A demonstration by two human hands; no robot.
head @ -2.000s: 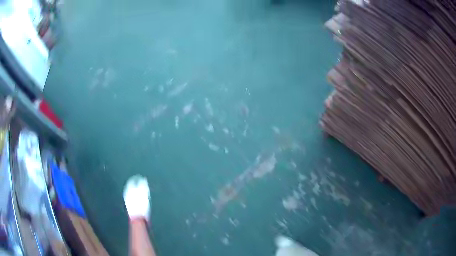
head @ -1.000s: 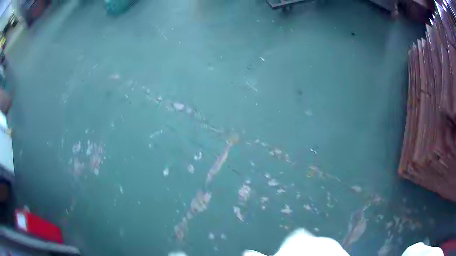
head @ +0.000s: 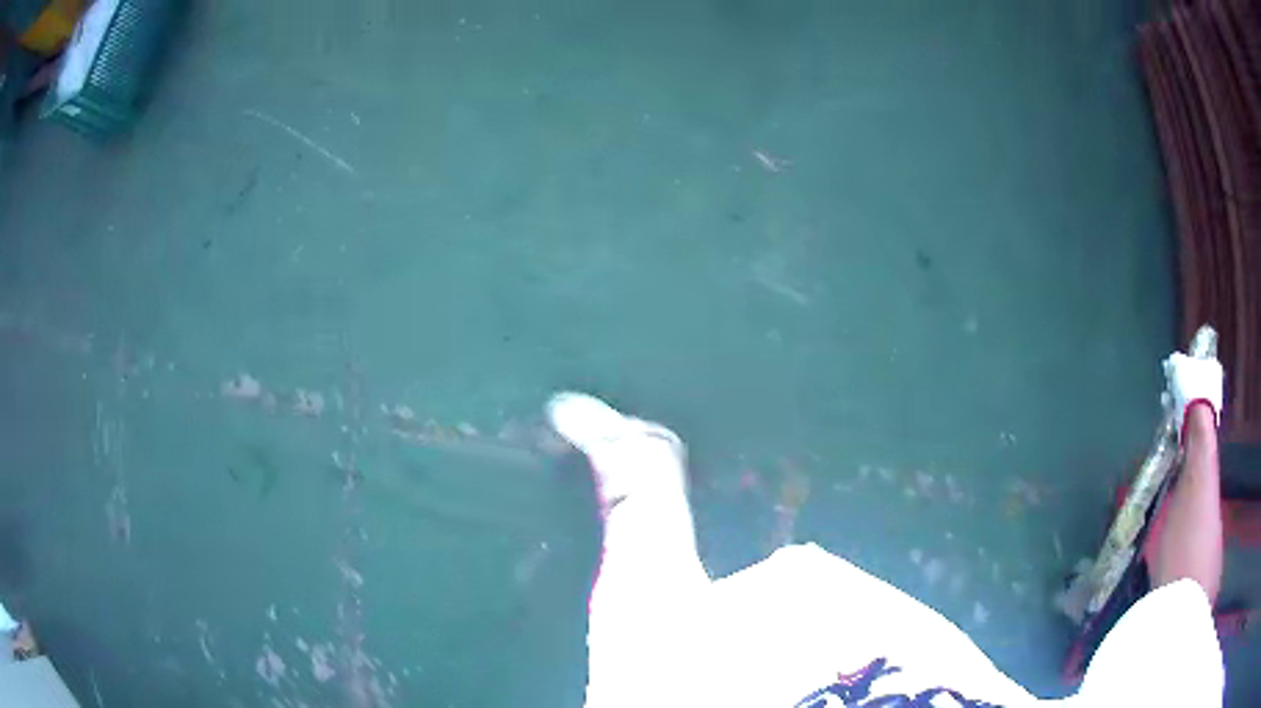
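My right hand (head: 1195, 385), in a white knit glove with a red cuff edge, is closed on the worn yellowish-beige taped handle (head: 1137, 512) at the right edge. The handle runs slantwise down toward my body, and part of it is hidden by my forearm. Part of a red-orange body, apparently the pallet truck (head: 1240, 520), shows beside my forearm and is cut off by the edge. My left hand is not in view. A white shape like my leg and shoe (head: 622, 457) reaches forward at the lower middle, below it my white shirt.
Flattened cardboard stacks (head: 1217, 208) stand along the right edge, close beyond my right hand. A green-teal plastic crate (head: 104, 76) with pale contents is at the upper left, near something yellow. A pale object (head: 31, 685) is at the lower left corner. The green floor (head: 553, 208) is scuffed.
My right hand and the handle have come into view at the right. The view has shifted; the red piece at lower left has gone out, and the teal crate shows more fully.
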